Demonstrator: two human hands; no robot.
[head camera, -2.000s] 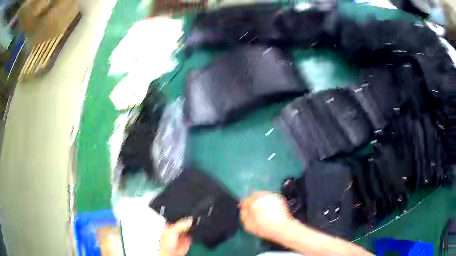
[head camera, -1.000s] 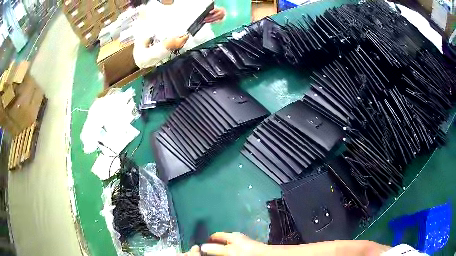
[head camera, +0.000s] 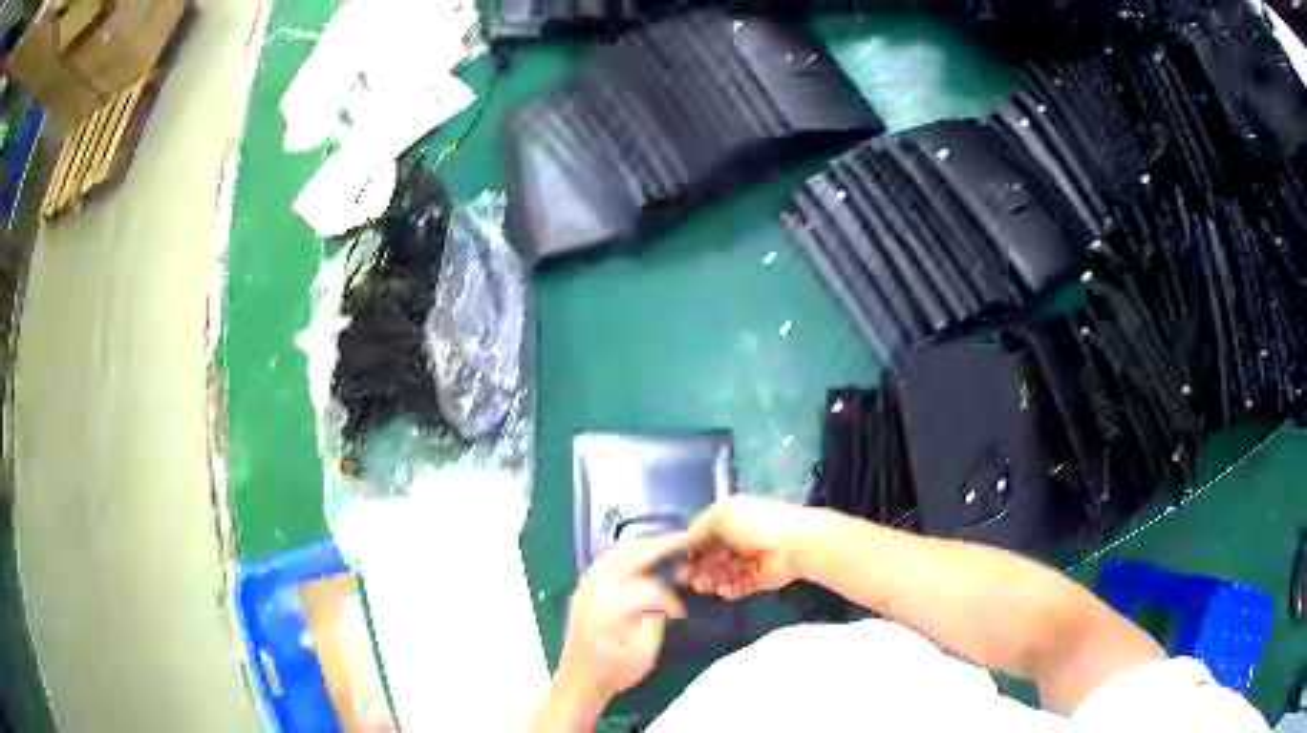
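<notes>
A dark panel with a shiny face (head camera: 652, 480) lies on the green table in front of me, with a curved dark shape near its middle. My left hand (head camera: 624, 609) and my right hand (head camera: 738, 547) meet over its lower part. Fingers of both hands are closed around a small dark piece (head camera: 671, 567), blurred and mostly hidden, possibly a cable. The panel's lower part is hidden by my hands.
A clear bag (head camera: 480, 322) with a black cable heap (head camera: 384, 344) lies left, above a white sheet (head camera: 452, 609) and blue bin (head camera: 280, 573). Fanned black panels (head camera: 932, 229) cover the right. White scraps (head camera: 380, 86) lie upper left. A blue stool (head camera: 1197, 609) is lower right.
The view has tilted down and the other person is out of view. The panel now lies flat before me, and both hands, earlier at the bottom edge, are together over it.
</notes>
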